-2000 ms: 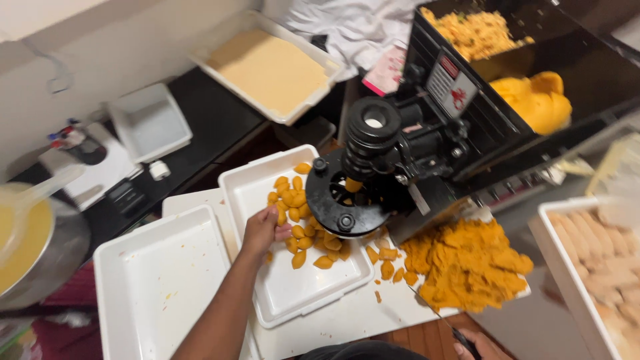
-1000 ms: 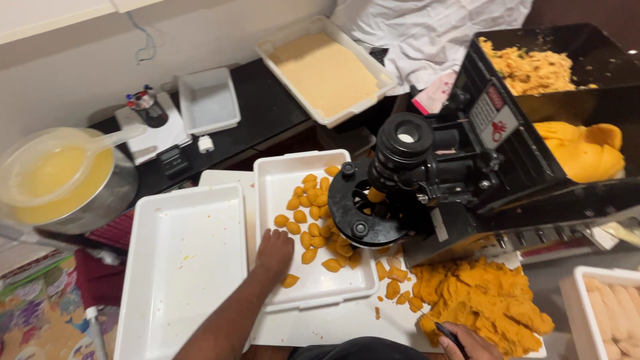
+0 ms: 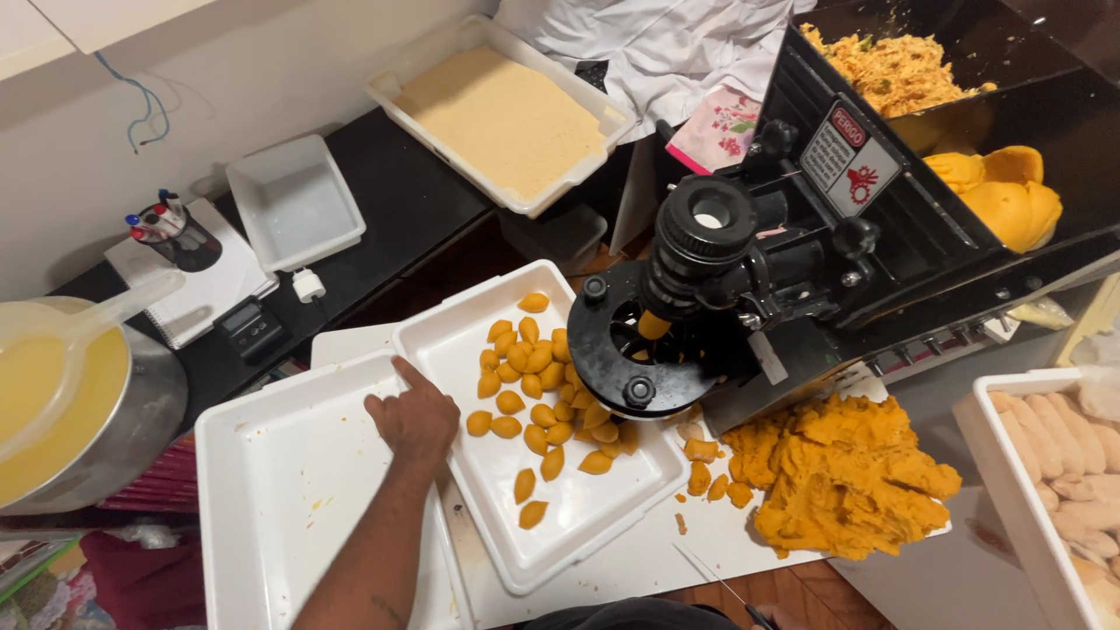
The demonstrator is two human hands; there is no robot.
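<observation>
My left hand [image 3: 415,416] is over the edge between two white plastic trays, index finger extended, holding nothing. The right tray [image 3: 560,556] holds many orange teardrop-shaped dough pieces [image 3: 535,360], some under the round black outlet of a food-forming machine [image 3: 643,350]. An orange piece hangs from its nozzle. The left tray [image 3: 297,490] has only small crumbs. At the bottom edge my right hand [image 3: 774,618], mostly cut off, grips the dark handle of a thin-bladed knife [image 3: 754,616]. Beyond the knife lies a large mound of orange dough [image 3: 849,472] with scraps beside it.
A pot of yellow liquid [image 3: 144,411] stands at the left. Behind are a small plastic tub [image 3: 296,206], a pen holder [image 3: 185,241] and a tray of beige crumbs [image 3: 499,122]. The machine's hoppers hold shredded filling [image 3: 892,70] and dough. A tray of pale rolls [image 3: 1006,455] is at the right.
My left hand has moved from the orange pieces leftward to the edge between the trays. The right hand, with the knife, now shows only at the bottom edge.
</observation>
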